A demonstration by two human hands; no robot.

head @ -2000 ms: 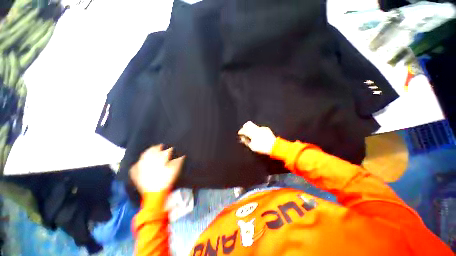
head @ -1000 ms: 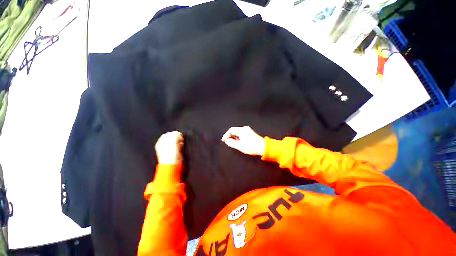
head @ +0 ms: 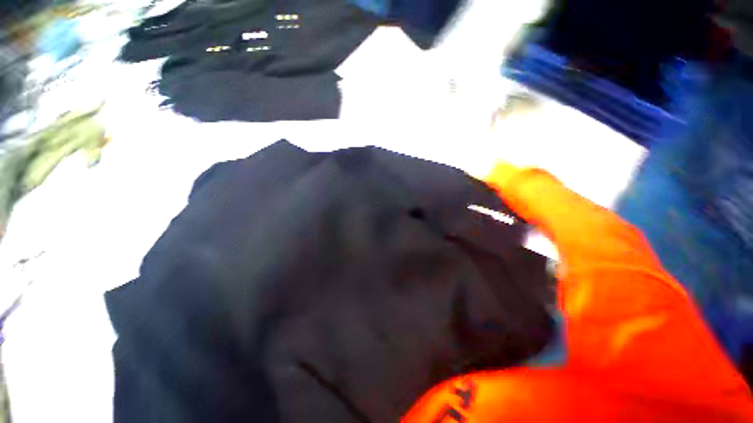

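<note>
A black coat (head: 355, 256) lies spread on the white table in front of me, blurred by motion. A row of shiny cuff buttons (head: 492, 215) shows at its right side. My right arm, in an orange sleeve, reaches forward along the coat's right side. Beyond its cuff, my right hand (head: 516, 109) is only a pale, washed-out smear; its fingers and anything in them cannot be made out. My left hand is out of the picture.
More black garments (head: 256, 78) with shiny buttons lie at the back of the white table (head: 58, 330). Olive-green cloth (head: 62, 149) is at the left. A blue crate (head: 578, 91) stands beyond the table's right edge, with blue floor (head: 693, 198) beside it.
The view has swung, bringing the garments at the back into sight. My right hand has left the middle of the coat and reached forward right. My left hand has gone out of view.
</note>
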